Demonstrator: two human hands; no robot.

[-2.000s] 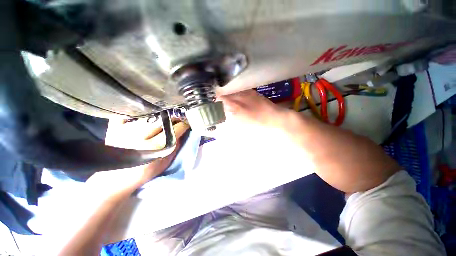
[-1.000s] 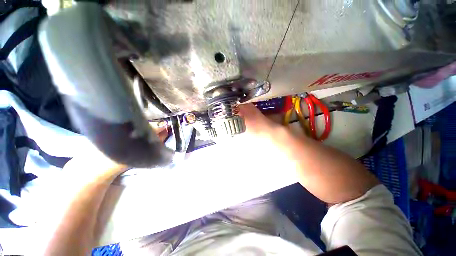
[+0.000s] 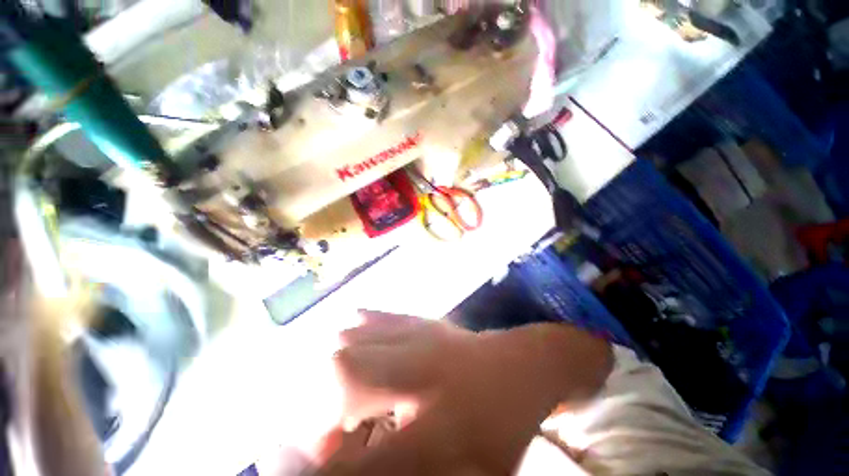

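My right hand (image 3: 396, 358) is in front of the machine, blurred, its fingers bent toward the left; I cannot tell if it holds anything. What seems to be my left hand (image 3: 321, 454) is at the bottom edge, washed out and partly hidden by the right hand and arm. A flat blue-grey fabric piece (image 3: 296, 299) with a thin dark strip beside it lies on the white table (image 3: 228, 372), just in front of the needle area. The beige sewing machine (image 3: 307, 153) with red Kawasaki lettering stands behind it. Neither hand touches the piece.
A red-cased phone (image 3: 384, 203) and scissors (image 3: 451, 212) with yellow and red handles lie by the machine. Pale and dark cloth (image 3: 130, 335) is at the left, below a green lamp fitting (image 3: 88, 93). Blue baskets (image 3: 670, 270) stand at the right.
The view has moved back from the machine head and turned. My hands have left the needle area and are now close together, nearer my body. The blue-grey piece is now uncovered on the table.
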